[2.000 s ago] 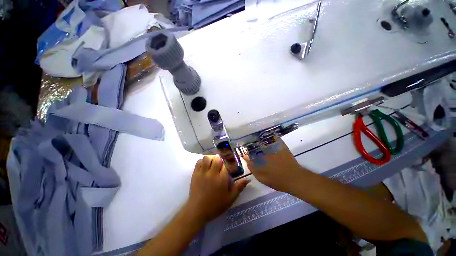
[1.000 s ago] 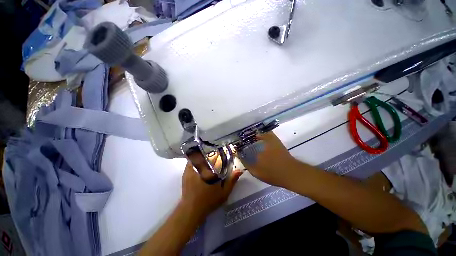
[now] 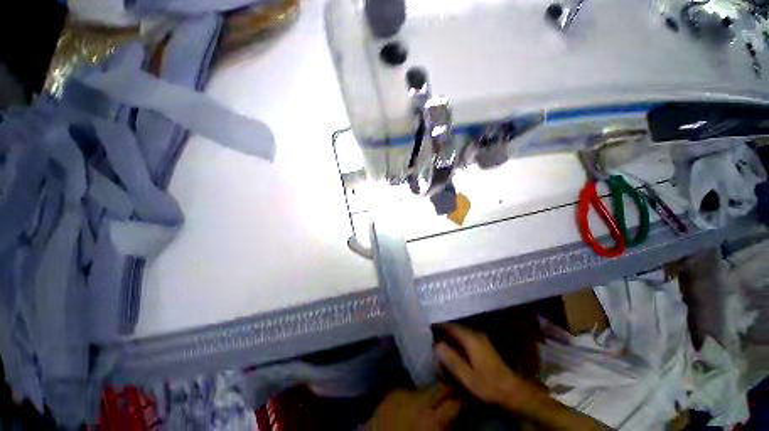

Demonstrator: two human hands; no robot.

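A narrow blue-grey fabric strip (image 3: pixel 396 278) runs from just below the needle area of the white sewing machine (image 3: pixel 523 76), over the ruler-marked table edge (image 3: pixel 295 318), down to my hands. My right hand (image 3: pixel 482 369) is at the strip's lower end, right of it, fingers bent; the hand is blurred. My left hand (image 3: pixel 415 410) is at the bottom edge, partly cut off and blurred, close to my right hand. Its fingers are hard to make out, and its hold on the strip cannot be told.
A tangled blue-grey strip pile (image 3: pixel 63 210) lies on the left. Scissors with red and green handles (image 3: pixel 600 220) and a thin dark red tool (image 3: pixel 666 210) lie on the right. An orange-yellow piece (image 3: pixel 459 209) sits by the needle. White cut pieces (image 3: pixel 632 353) are at lower right.
Both hands have moved from the needle area down below the table's front edge. The strip now shows across the ruler, and the orange-yellow piece is uncovered. The view has shifted.
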